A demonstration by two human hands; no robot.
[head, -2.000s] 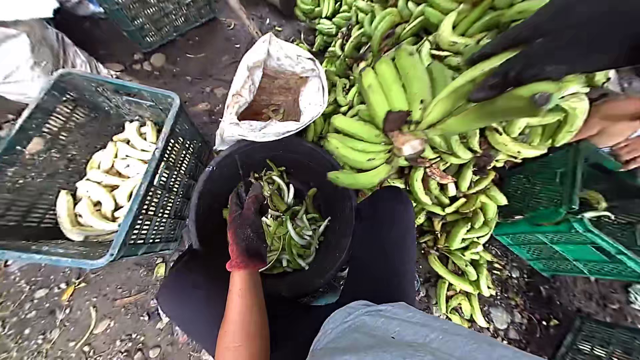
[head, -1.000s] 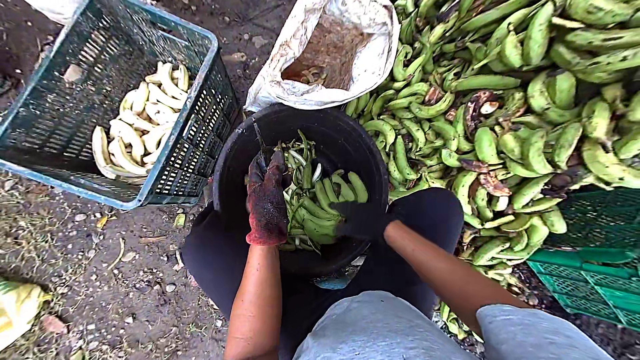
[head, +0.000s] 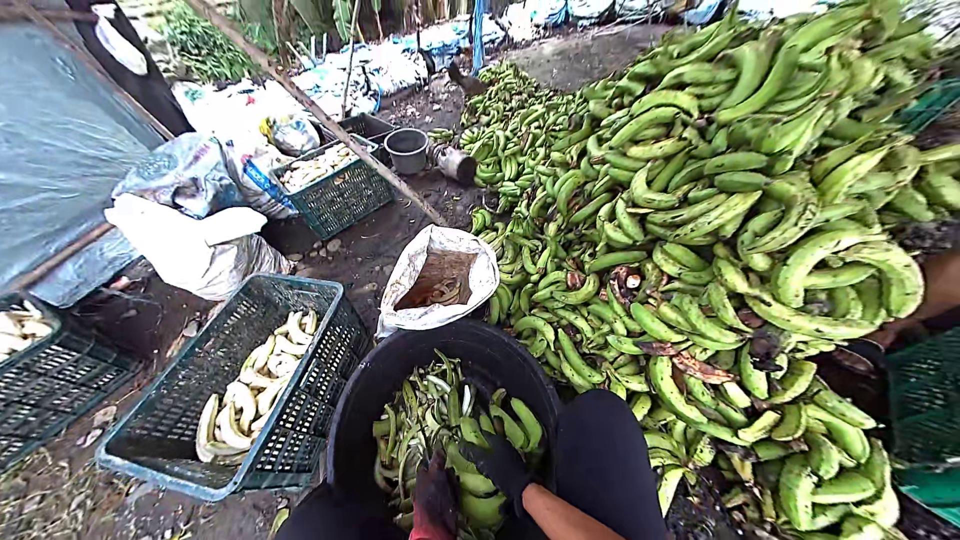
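A wide black tub stands between my knees, with green peels and a bunch of green bananas inside. My right hand, in a black glove, grips the bunch from its upper side. My left hand, in a dark and red glove, is low in the tub at the bunch's left edge; its fingers are partly hidden, and whether it holds anything does not show. Peeled bananas lie in a dark green plastic crate left of the tub. An open white sack touches the tub's far rim.
A large heap of green bananas rises on the right. Another person's arm shows at the right edge, beside a green crate. More crates with peeled bananas, a grey bucket, filled sacks and a slanting pole lie beyond.
Two seconds ago a gloved hand held a banana bunch over the heap; one second ago my right hand had a bunch in the tub, where it still is. The view has tilted up.
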